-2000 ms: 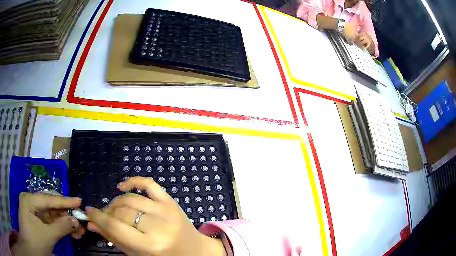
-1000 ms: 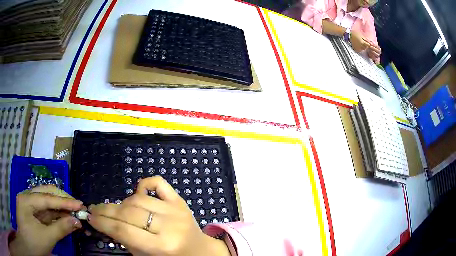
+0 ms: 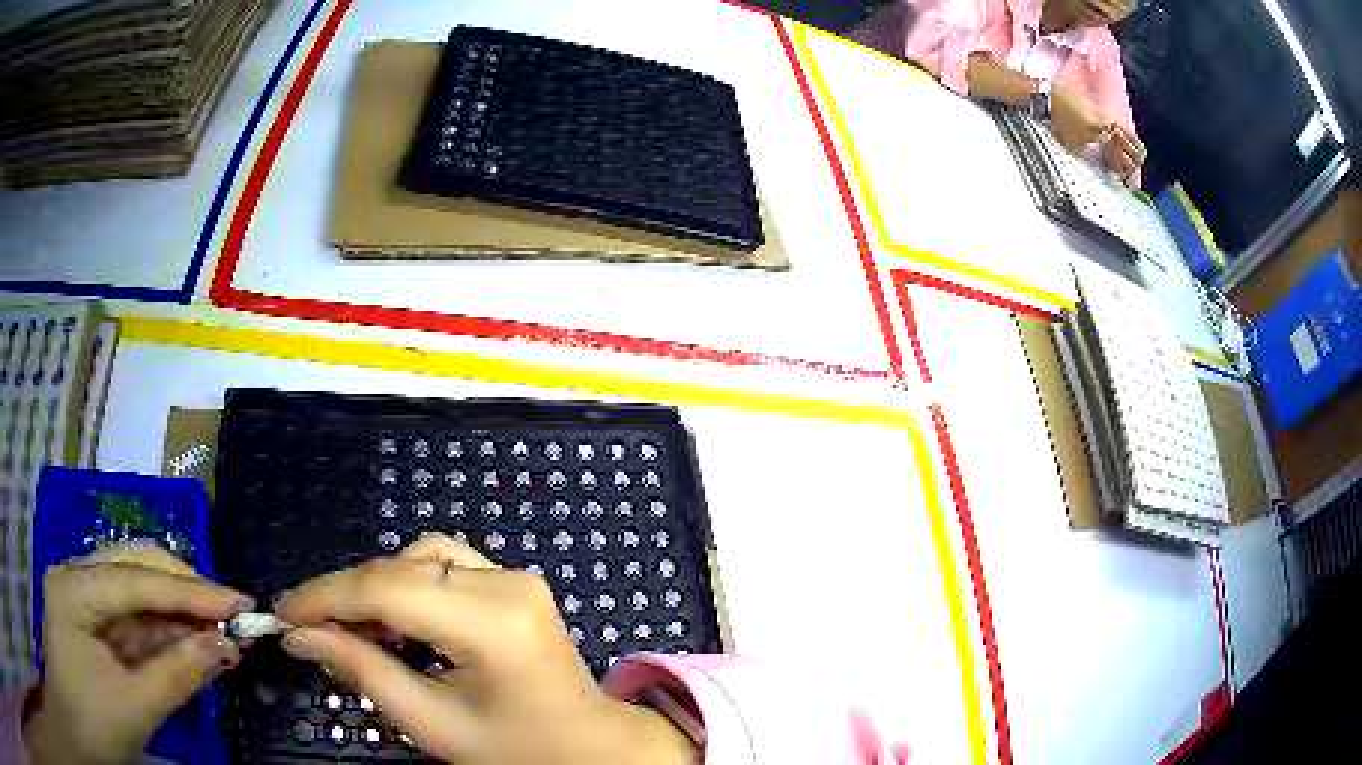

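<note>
A small pale cylindrical workpiece (image 3: 254, 623) with a silvery end is held between the fingertips of both hands, over the left edge of the near black tray (image 3: 690, 508). My left hand (image 3: 127, 635) pinches its left end, in front of the blue parts bin (image 3: 53, 523). My right hand (image 3: 463, 635) pinches its right end and covers part of the tray. The tray has rows of round pockets, many with silver parts (image 3: 587, 510); its upper left pockets look dark. Shiny small parts show in the bin beside a green label (image 3: 132, 517).
A slotted holding board (image 3: 38, 359) is at the left edge. A second black tray (image 3: 598, 135) lies on cardboard (image 3: 374, 224) beyond. Stacked boards (image 3: 1150, 419) stand at right. Another person (image 3: 1046, 75) works at the far bench. A brown stack (image 3: 120, 90) stands at far left.
Both hands stay together at the workpiece. My right hand's fingers have straightened and shifted around its right end. The view has shifted slightly.
</note>
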